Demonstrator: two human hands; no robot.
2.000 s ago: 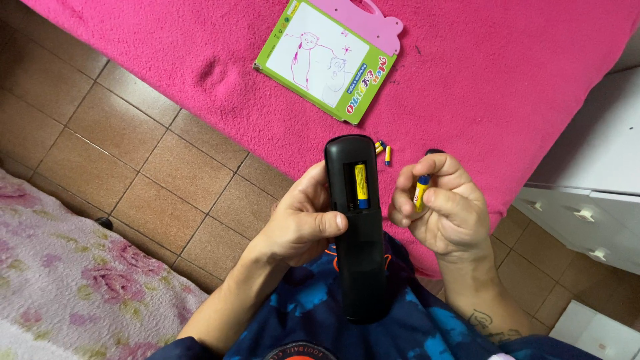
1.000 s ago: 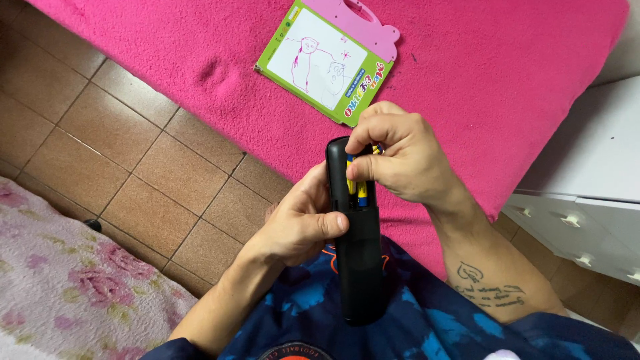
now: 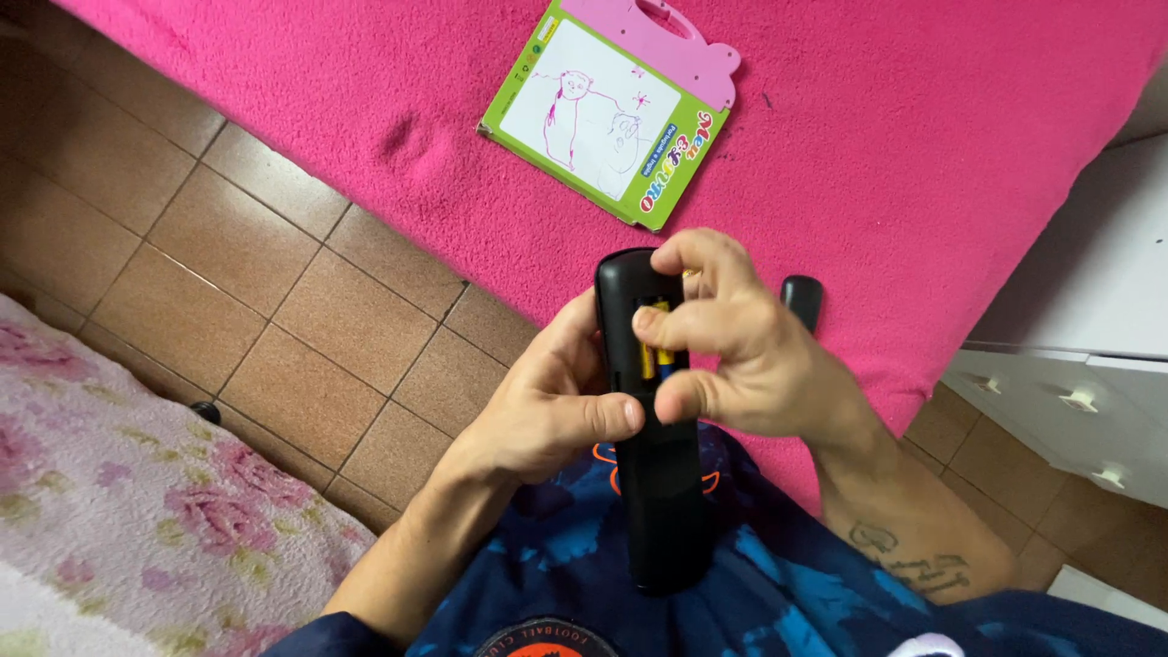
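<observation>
My left hand [image 3: 557, 401] grips a black remote control [image 3: 662, 493] from its left side, thumb across the back. The remote's battery compartment faces up, with two yellow-and-blue batteries [image 3: 649, 351] side by side in it. My right hand [image 3: 739, 328] is over the compartment's right side: one fingertip presses on the upper part of the batteries, another finger rests near the remote's top end, and the thumb is beside the lower right of the compartment. A small black piece, perhaps the battery cover [image 3: 802, 301], lies on the pink blanket right of my right hand.
A child's drawing board [image 3: 593, 109] in a green cardboard frame with a pink handle lies on the pink blanket [image 3: 894, 164]. White drawers [image 3: 1077, 392] stand at the right. Floral bedding [image 3: 164, 511] is at lower left, over brown floor tiles [image 3: 301, 319].
My right hand, holding a battery apart from the remote two seconds ago, has moved left onto the compartment. One battery showed there then; two show now. My left hand keeps its hold.
</observation>
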